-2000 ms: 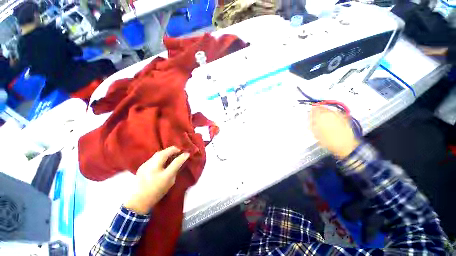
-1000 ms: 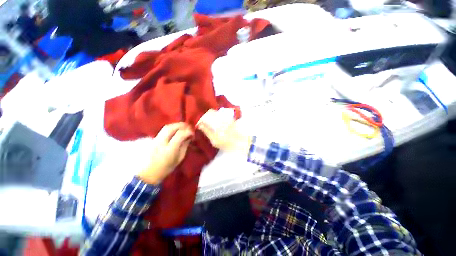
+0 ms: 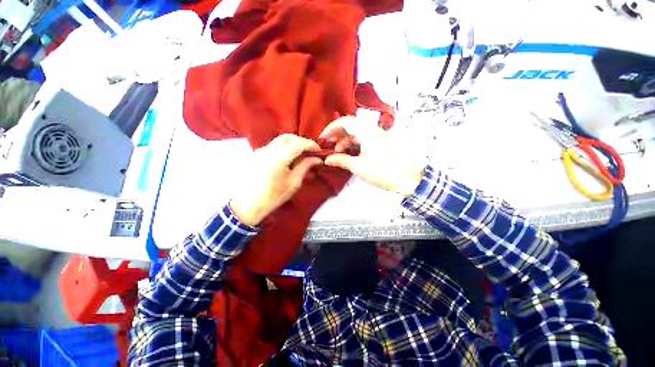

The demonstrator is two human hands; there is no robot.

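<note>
The rust-red garment piece (image 3: 287, 86) lies on the white table left of the needle area and hangs over the front edge. My left hand (image 3: 276, 175) pinches a folded edge of it between fingertips. My right hand (image 3: 373, 154) pinches the same fold just to the right, the hands nearly touching. The fingers partly hide the fold. The scissors (image 3: 592, 168), with one red and one yellow-orange loop, lie at the right with blades pointing up-left. The presser foot (image 3: 449, 107) stands right of the garment, with no fabric seen under it.
The white sewing machine (image 3: 531, 68) with JACK lettering spans the upper right. A dark blue cord (image 3: 618, 204) loops over the table's front edge. A grey box with a fan grille (image 3: 61, 147) is at left. A red stool (image 3: 90, 287) stands below left. A measuring scale (image 3: 381, 229) runs along the front edge.
My right hand has come from the scissors, leaving them on the table, and taken hold of the red fabric beside my left hand. The view has turned downward and to the left.
</note>
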